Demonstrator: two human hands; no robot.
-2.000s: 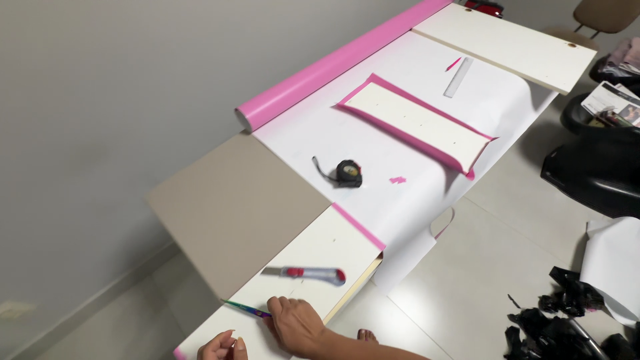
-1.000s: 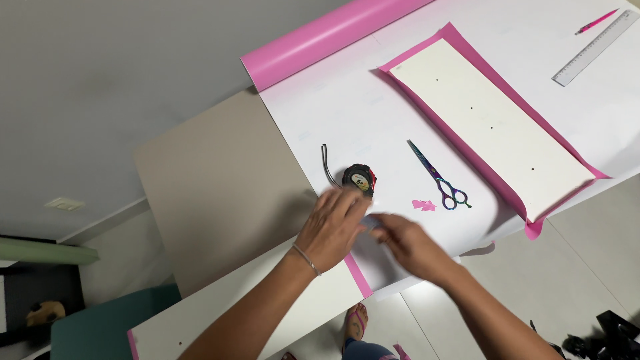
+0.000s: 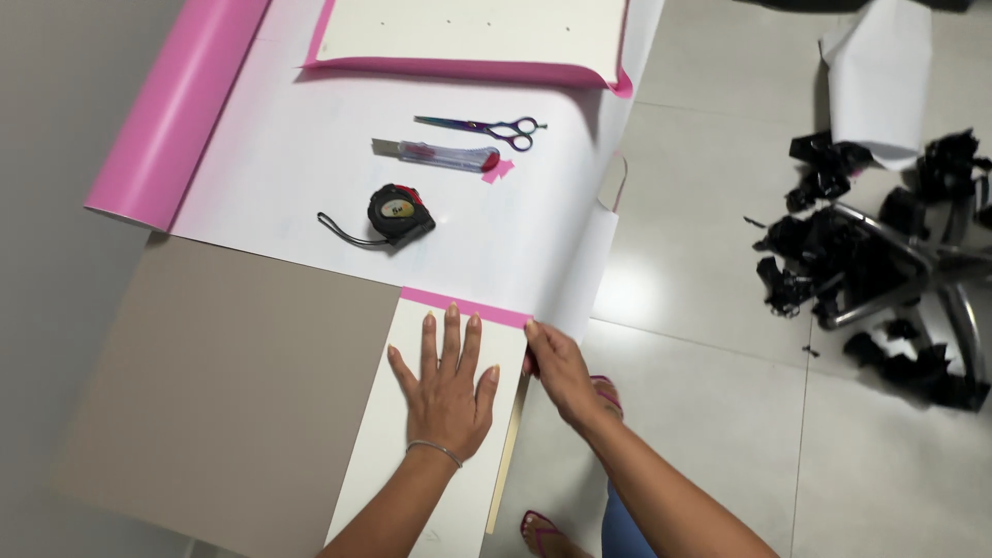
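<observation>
My left hand [image 3: 449,395] lies flat with spread fingers on a white board [image 3: 415,465], its fingertips just below a pink strip [image 3: 465,307] along the board's far end. My right hand [image 3: 559,372] pinches the strip's right end at the board's corner, its thumb on top and the other fingers partly hidden below. Beyond the board, a black tape measure [image 3: 400,215], a utility knife [image 3: 446,156] with its blade out, and multicoloured scissors [image 3: 488,128] rest on white backing paper [image 3: 279,163]. A small pink scrap [image 3: 497,170] touches the knife's handle end.
A pink vinyl roll [image 3: 174,108] lies at the upper left. Another white board [image 3: 473,31] with pink edging is at the top. A beige panel [image 3: 232,387] adjoins the left side of my board. Black scraps [image 3: 814,248] and chair legs [image 3: 876,310] are on the tiled floor at right.
The utility knife now lies on the backing paper beside the scissors; two seconds ago it was on the near board. My left hand is now flat, my right hand at the board's corner. The view has turned.
</observation>
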